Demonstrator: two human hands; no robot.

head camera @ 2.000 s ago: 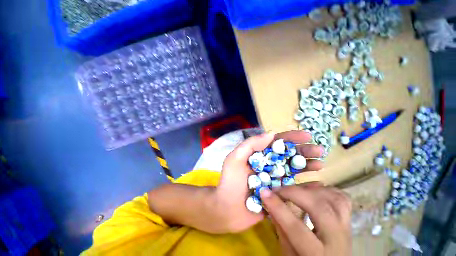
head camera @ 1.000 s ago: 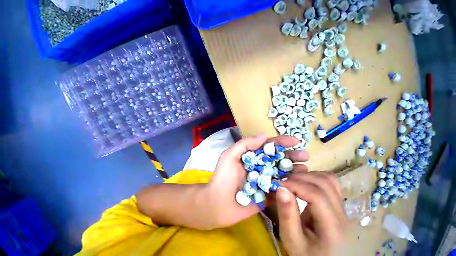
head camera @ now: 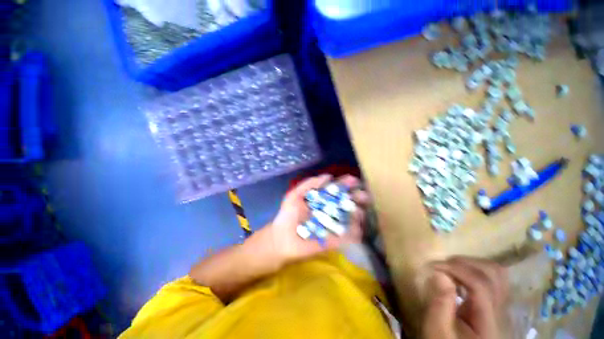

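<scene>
My left hand (head camera: 291, 228) is palm up with its fingers curled round a heap of small blue-and-white pieces (head camera: 329, 210), beside the table's left edge. My right hand (head camera: 463, 298) is blurred at the lower right over the table, apart from the left. Its fingers are curled and a small white spot shows between them; whether it is a held piece is not clear. A clear compartment tray (head camera: 238, 129) lies below table height, left of the table. More blue-and-white pieces (head camera: 576, 271) are heaped at the table's far right.
Pale cup-shaped shells (head camera: 447, 165) lie piled on the cardboard-covered table (head camera: 377, 119). A slim blue tool (head camera: 523, 189) with a dark tip lies beside them. A blue bin (head camera: 371, 33) stands on the table's edge. Another blue crate (head camera: 205, 56) stands behind the tray.
My left hand with the pieces has moved away from the right hand, off the table's edge toward the tray. My right hand has moved down and right. The view has shifted and blurred.
</scene>
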